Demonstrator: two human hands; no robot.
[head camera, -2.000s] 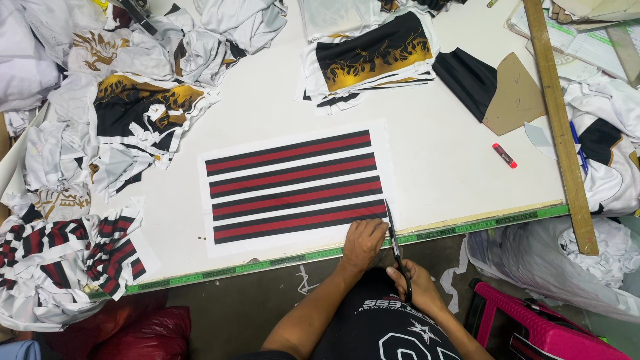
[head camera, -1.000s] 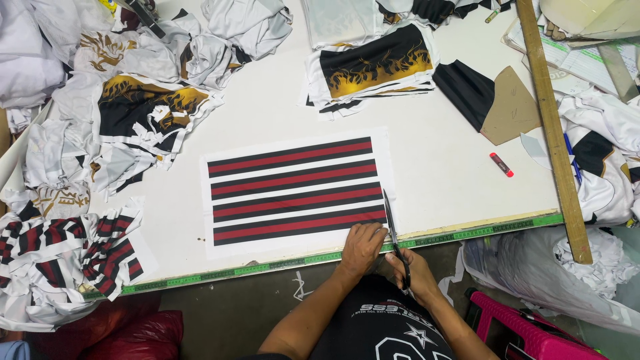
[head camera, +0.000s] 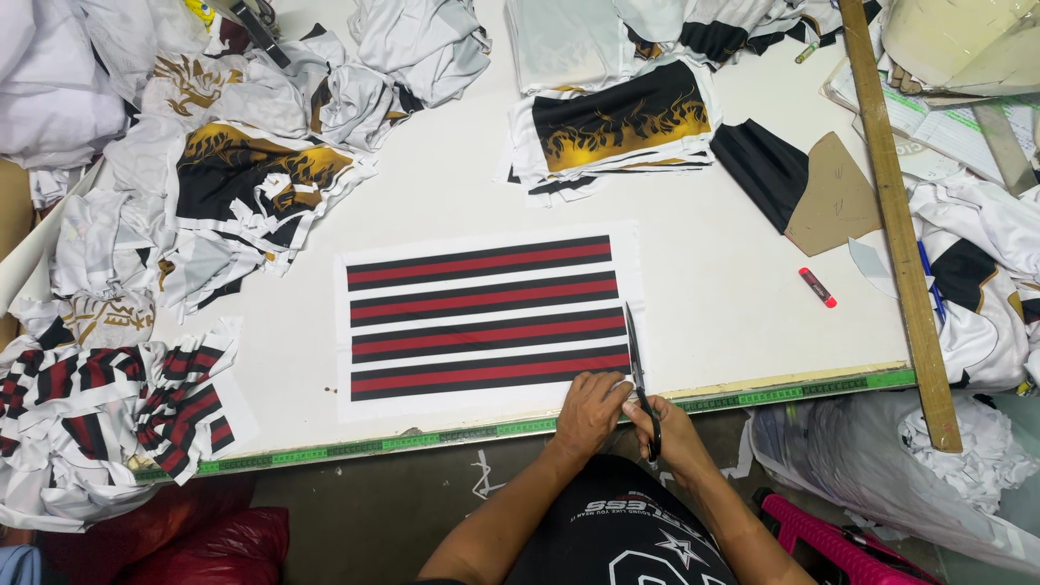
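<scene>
A white fabric sheet printed with several black-and-red stripes (head camera: 486, 321) lies flat near the table's front edge. My left hand (head camera: 591, 409) rests on its lower right corner, with the fingertips pressed on the cloth. My right hand (head camera: 668, 435) grips the handles of black-handled fabric scissors (head camera: 636, 349). The blades point away from me along the right ends of the stripes, and their tips reach about the second stripe from the top. Whether the blades are apart is hard to tell. Both hands are close together, nearly touching.
Striped fabric pieces (head camera: 106, 398) and white, black and gold fabric (head camera: 244, 179) heap up at left. Behind lies a stack of flame-printed panels (head camera: 621, 118). A cardboard pattern (head camera: 833, 199), a red marker (head camera: 816, 288) and a long wooden ruler (head camera: 902, 227) lie at right. Green measuring tape (head camera: 487, 431) lines the edge.
Between the earlier frames and now, the right hand and scissors have shifted slightly, while the left hand stays at the sheet's lower right corner.
</scene>
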